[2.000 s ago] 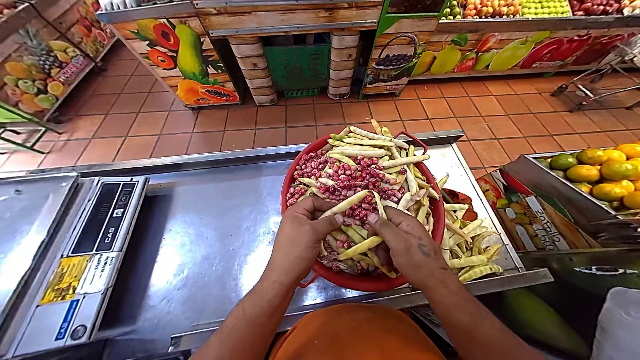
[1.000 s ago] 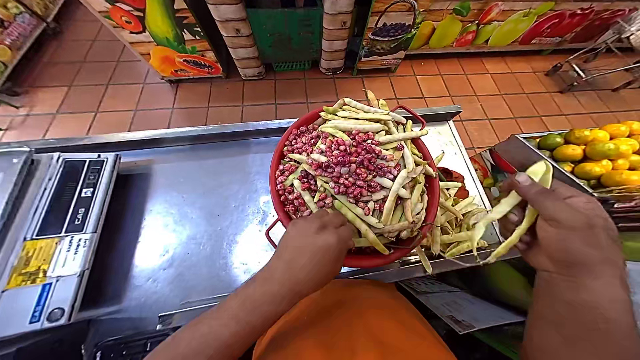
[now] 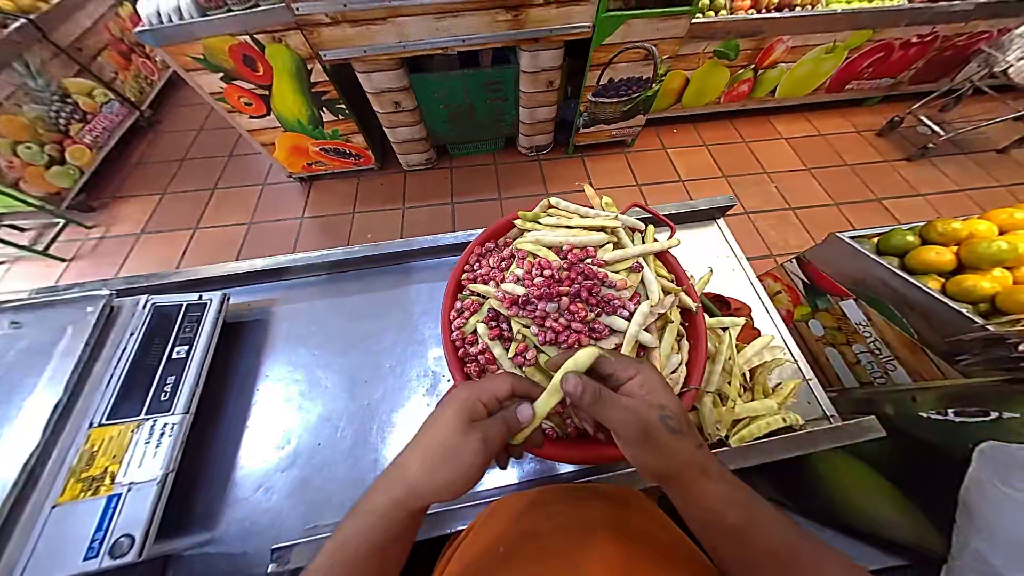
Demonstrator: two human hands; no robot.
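A pale yellow bean pod (image 3: 560, 390) is held between my left hand (image 3: 472, 432) and my right hand (image 3: 632, 408), slanting over the near rim of a red plastic basin (image 3: 696, 336). The left fingers and thumb pinch its lower end, and the right thumb and fingers grip its upper part. Shelled red-speckled beans (image 3: 560, 296) are heaped in the basin's left and middle, with whole pods (image 3: 576, 228) at the back and right. To the right of the basin, a pile of pods (image 3: 752, 392) lies on the counter. My hands hide the basin's near contents.
The basin stands on a stainless steel counter (image 3: 320, 376). A CAS scale (image 3: 136, 424) is at the left. At the right is a bin of yellow-orange and green fruit (image 3: 960, 256). Beyond the counter are a tiled floor (image 3: 400, 200), produce stands (image 3: 288, 104) and a metal cart (image 3: 952, 104).
My right hand has come back left from beside the basin, where it held pods. My left hand has moved from the basin's beans to the pod now between both hands.
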